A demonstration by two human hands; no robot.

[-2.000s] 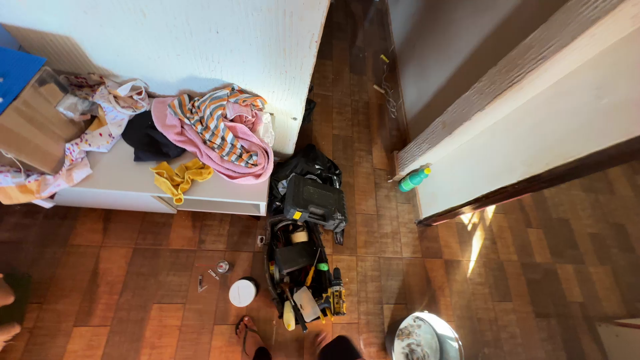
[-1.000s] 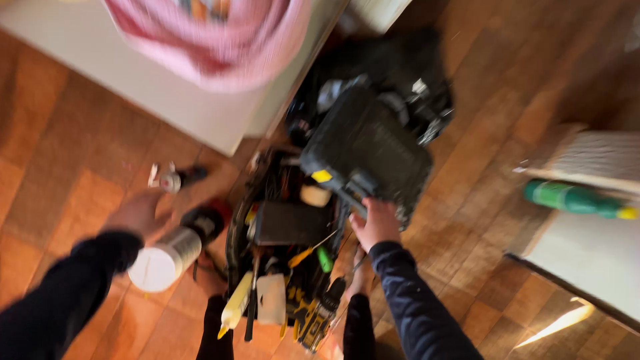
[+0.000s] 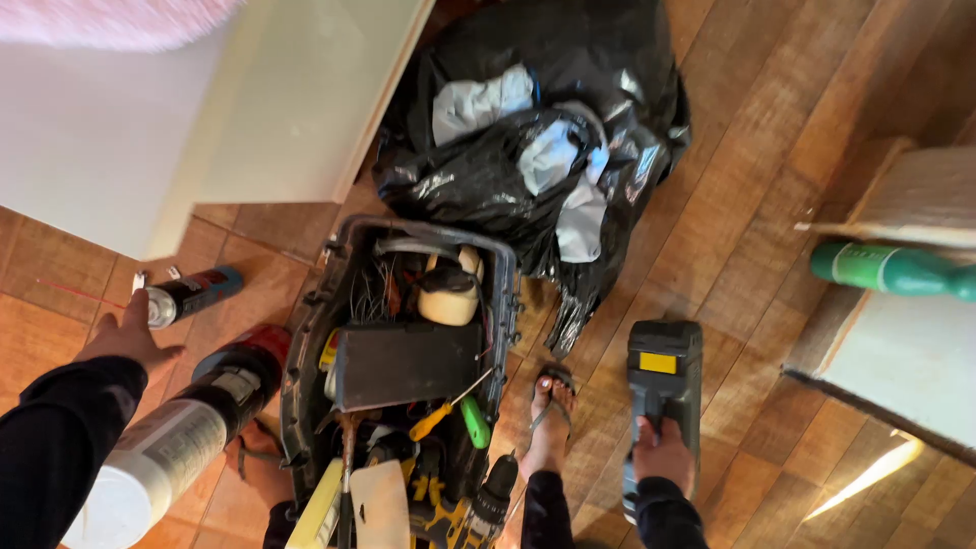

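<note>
My right hand (image 3: 665,456) is closed around the handle of a black plastic tool case (image 3: 666,389) with a yellow label, held upright at the right of my foot. My left hand (image 3: 137,339) is spread, its fingers at the top of an aerosol can (image 3: 194,296) lying on the floor; whether they touch it is unclear. Between my hands stands an uncovered black toolbox (image 3: 503,328). It holds a dark flat case (image 3: 408,366), a yellow-handled screwdriver (image 3: 431,422), a green-handled tool (image 3: 475,422) and a yellow and black cordless drill (image 3: 488,499).
A black plastic bag (image 3: 496,175) with pale cloths or gloves lies behind the toolbox. A white cabinet (image 3: 290,114) is at upper left. A large white cylindrical container (image 3: 164,450) stands near my left foot. A green bottle (image 3: 888,268) lies by the wall edge at right.
The tool case has moved off the toolbox area to the right, in my right hand; the toolbox's contents and the black bag show more fully. The view is now closer.
</note>
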